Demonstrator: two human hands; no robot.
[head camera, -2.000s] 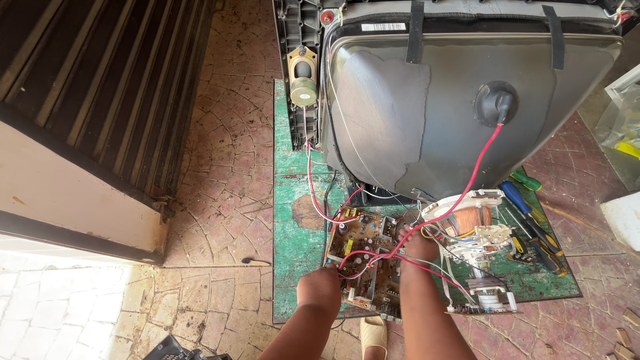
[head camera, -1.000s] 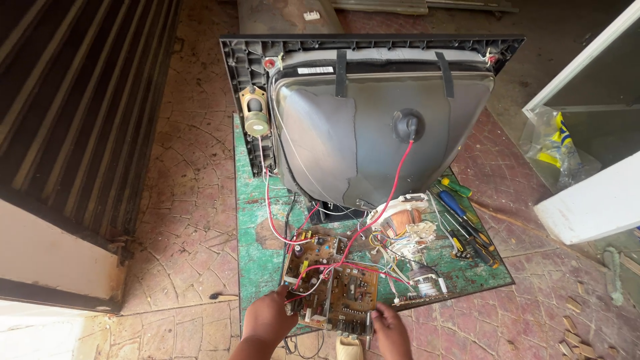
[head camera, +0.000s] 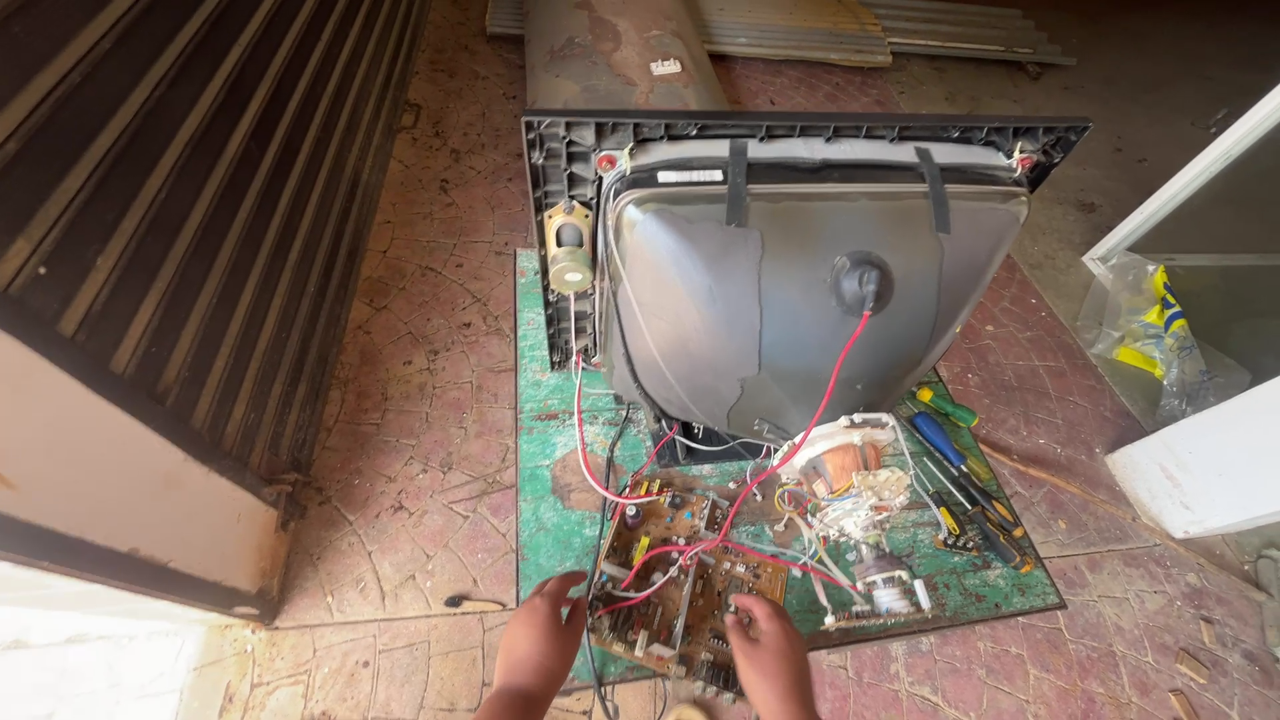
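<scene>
A brown circuit board (head camera: 690, 590) with many components lies at the near edge of a green-painted table (head camera: 545, 480). My left hand (head camera: 545, 630) is at its left edge, fingers curved, and nothing shows between them. My right hand (head camera: 768, 640) is over the board's right part, fingertips at its surface; whether they grip it cannot be told. Beyond stands a television picture tube (head camera: 800, 300) in a black plastic frame (head camera: 800, 125). A red wire (head camera: 835, 385) runs from the tube's rubber anode cap (head camera: 862, 283) to the board. A deflection yoke (head camera: 845, 470) with copper windings lies right of the board.
Screwdrivers, one with a blue handle (head camera: 937, 440) and one green (head camera: 947, 408), lie with other hand tools at the table's right. A speaker (head camera: 570, 250) sits on the frame's left side. A slatted metal shutter (head camera: 190, 200) stands left; a plastic bag (head camera: 1160, 340) lies right.
My left hand has come off the board's left part to its edge. My right hand has moved from the board's right edge onto its right part. The view has shifted and widened since the first frame.
</scene>
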